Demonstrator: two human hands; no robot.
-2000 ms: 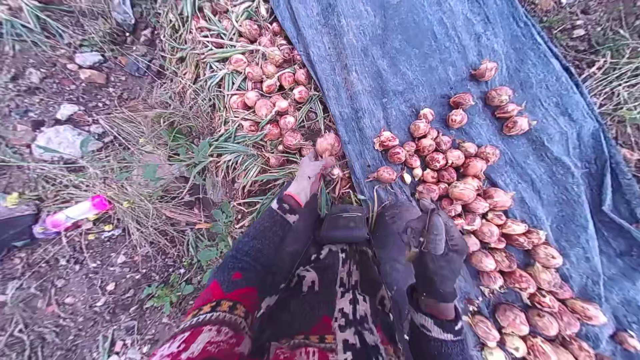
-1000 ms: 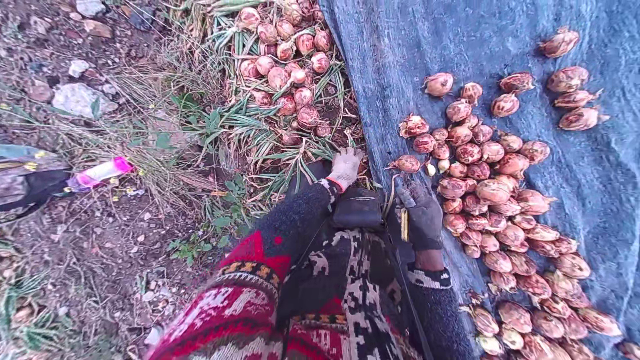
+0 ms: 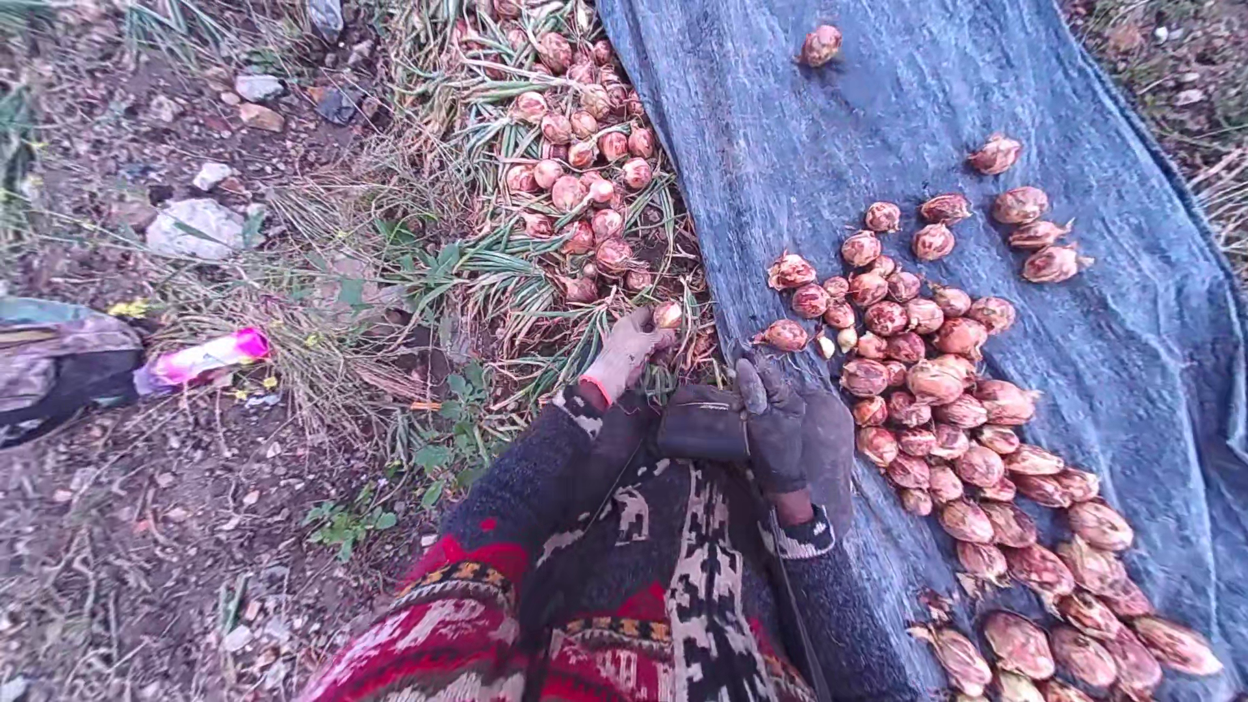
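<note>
My left hand (image 3: pixel 632 353), in a pale work glove, holds a small onion (image 3: pixel 668 315) at its fingertips, beside the lower end of a heap of onions with green leaves (image 3: pixel 585 185). My right hand (image 3: pixel 775 424), in a dark glove, is by the right end of a black pouch (image 3: pixel 704 422) in front of my body. Its fingers are bent, and whether it grips a tool cannot be made out. Right of it, many leafless onions (image 3: pixel 936 380) lie piled on a blue cloth sheet (image 3: pixel 858 117).
Left of the leafy onions are dry grass, low green weeds (image 3: pixel 356 517) and stony soil with a pale rock (image 3: pixel 198 229). A pink and white plastic packet (image 3: pixel 210 358) lies against a dark bag (image 3: pixel 68 370) at the left edge. Single onions (image 3: pixel 1020 205) lie farther up the sheet.
The larger onion in my left hand two seconds ago is out of that hand. The hand looked empty one second ago and now has a small onion by the leafy heap.
</note>
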